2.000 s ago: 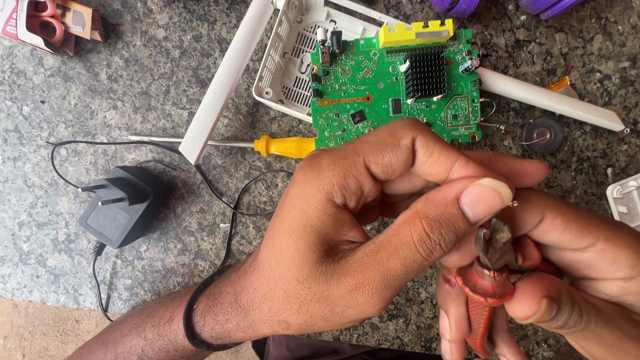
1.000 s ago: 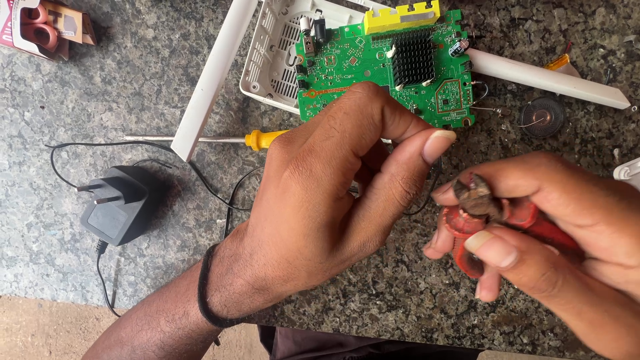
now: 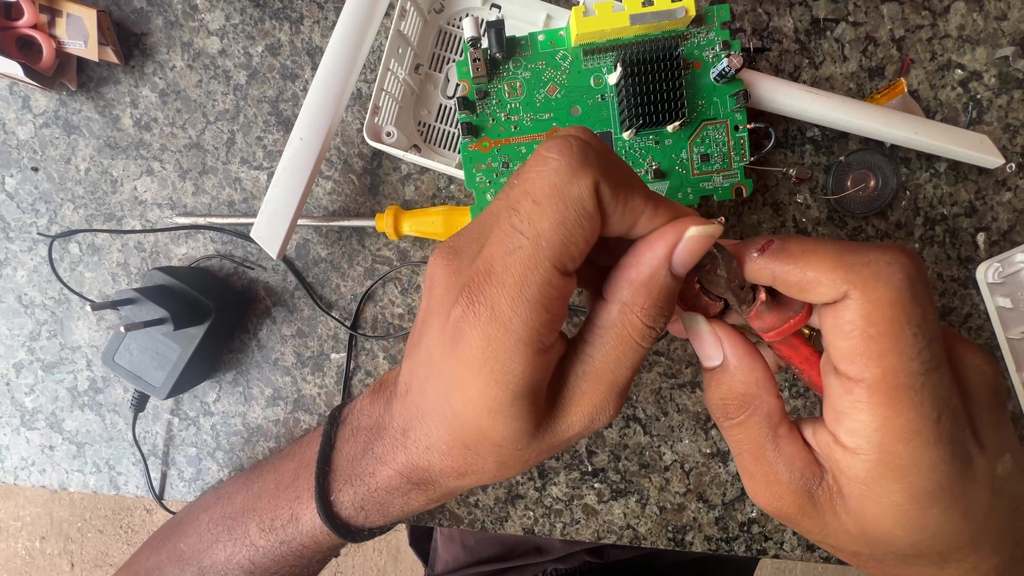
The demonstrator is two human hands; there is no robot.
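Observation:
My left hand (image 3: 528, 304) pinches a thin piece between thumb and forefinger; only its small shiny tip (image 3: 722, 221) shows, and it looks like a wire end. My right hand (image 3: 848, 360) is closed around red-handled cutting pliers (image 3: 792, 328), whose dark worn jaws (image 3: 724, 276) lie right beside my left thumb. Whether the jaws touch the thin piece cannot be told. Behind my left hand lies a green circuit board (image 3: 560, 96) with a black heat sink (image 3: 652, 86) and a yellow port block (image 3: 632, 20). A black cable (image 3: 352, 352) passes behind my left hand.
The board overlaps a white vented plastic housing (image 3: 408, 88). White antennas (image 3: 320, 120) lie at both sides. A yellow-handled screwdriver (image 3: 424, 222), a black power adapter (image 3: 168, 332), a small round speaker (image 3: 862, 182), scissors handles (image 3: 28, 48) and another white plastic part (image 3: 1010, 312) rest on the granite surface.
My right hand with the pliers has moved back up against my left hand after standing apart from it one second ago. The jaws now sit by the left thumb tip.

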